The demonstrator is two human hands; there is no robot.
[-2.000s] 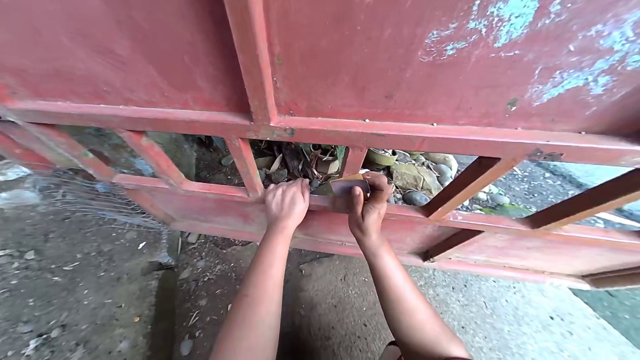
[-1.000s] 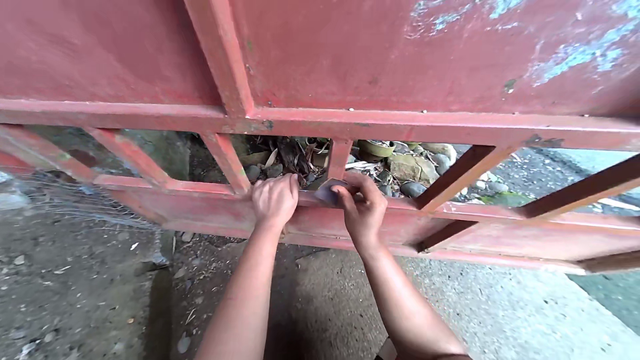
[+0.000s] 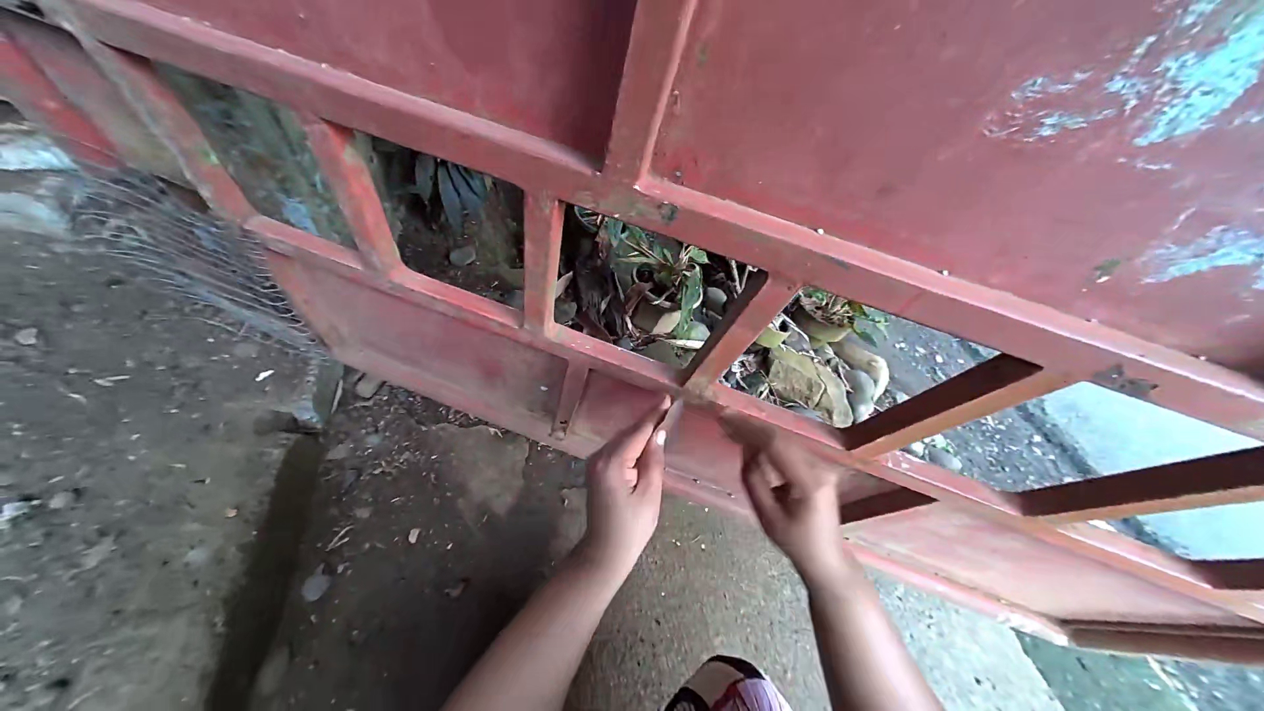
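Note:
A red-painted metal gate with slanted bars crosses the view. My left hand is at its lower rail, thumb and forefinger pinched on a small thin piece, whose material I cannot make out. To its right, my right hand is in front of the lower panel, just below the rail. Its fingers are curled, and a blurred brownish shape lies at their tips; whether that is a finger or a held piece cannot be told. The two hands are apart.
Behind the bars are stones and leafy plants. Frayed wire mesh spreads by the gate's left end. Concrete ground lies below, with a patterned cloth at the bottom edge. Blue patches mark the upper panel.
The view has tilted. Both hands have come off the rail's top to its near side and are farther apart. The small flat piece seen in my right hand earlier is no longer clearly visible there.

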